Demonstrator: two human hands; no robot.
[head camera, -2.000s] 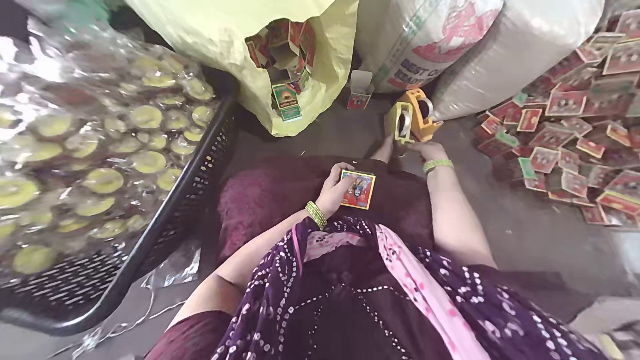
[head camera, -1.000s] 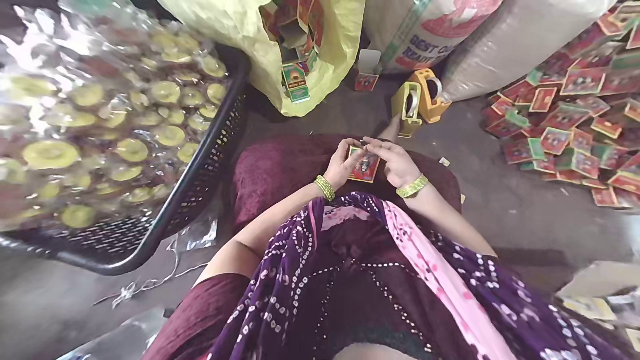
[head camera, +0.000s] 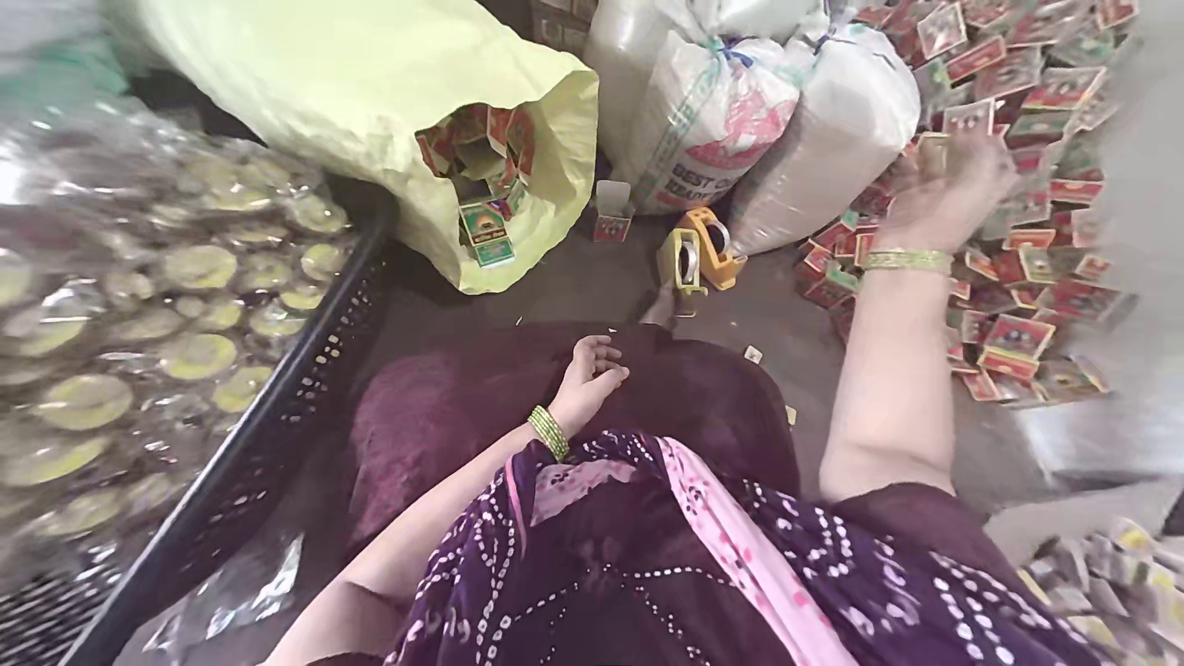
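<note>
My left hand (head camera: 592, 381) rests over my lap, fingers loosely curled and apart, holding nothing. At the right, my right hand (head camera: 948, 190) is stretched out over a heap of small red and green printed boxes (head camera: 1017, 338). It is blurred, and whether it grips a box cannot be made out. Between the hands, farther forward, two tape dispensers, one yellow (head camera: 684, 268) and one orange (head camera: 717, 248), stand on the floor side by side near my foot. A small box with a raised flap (head camera: 612, 213) stands to their left.
A black plastic basket (head camera: 305, 370) at the left holds clear bags with yellow round pieces (head camera: 199, 356). An open pale yellow sack (head camera: 555, 120) contains more printed boxes (head camera: 486, 231). White filled sacks (head camera: 832, 129) stand at the back. Small pale packets (head camera: 1101, 573) lie at lower right.
The printed box held between both hands over the lap is no longer there. My right hand has moved from the lap to the heap at the right; my left has stayed over the lap.
</note>
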